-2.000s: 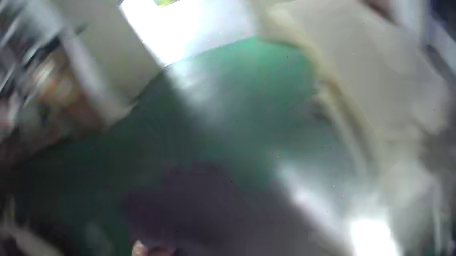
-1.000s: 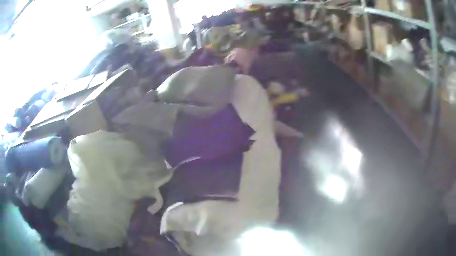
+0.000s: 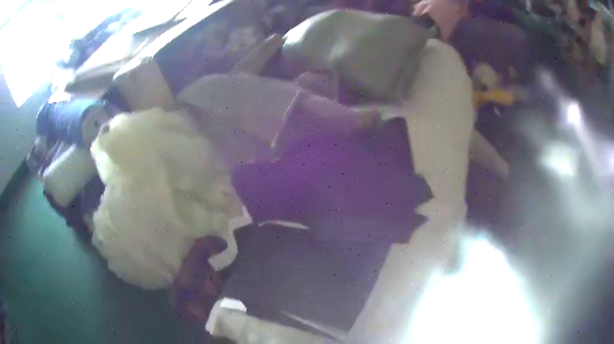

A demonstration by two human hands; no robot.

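No hand shows in view. A dark purplish fabric panel (image 3: 333, 178) with notched right edges lies on the heap in front of me; whether anything holds it, I cannot tell. Below it lies a dark grey folded fabric piece (image 3: 306, 272) with a pale edge strip. Both rest on a long off-white fabric roll or bundle (image 3: 441, 141) that curves down the right side. A crumpled cream fabric bundle (image 3: 151, 198) lies to their left.
A grey-green bundle (image 3: 363, 50) lies at the back. A blue roll (image 3: 64, 121) and a white roll (image 3: 67, 176) lie at the left. Green floor (image 3: 60, 262) shows at lower left. Shiny grey floor with bright glare lies at right.
The view has moved closer to the fabric heap, which now looks larger. The purplish panel spreads wider than before. The shelving at right has mostly left view.
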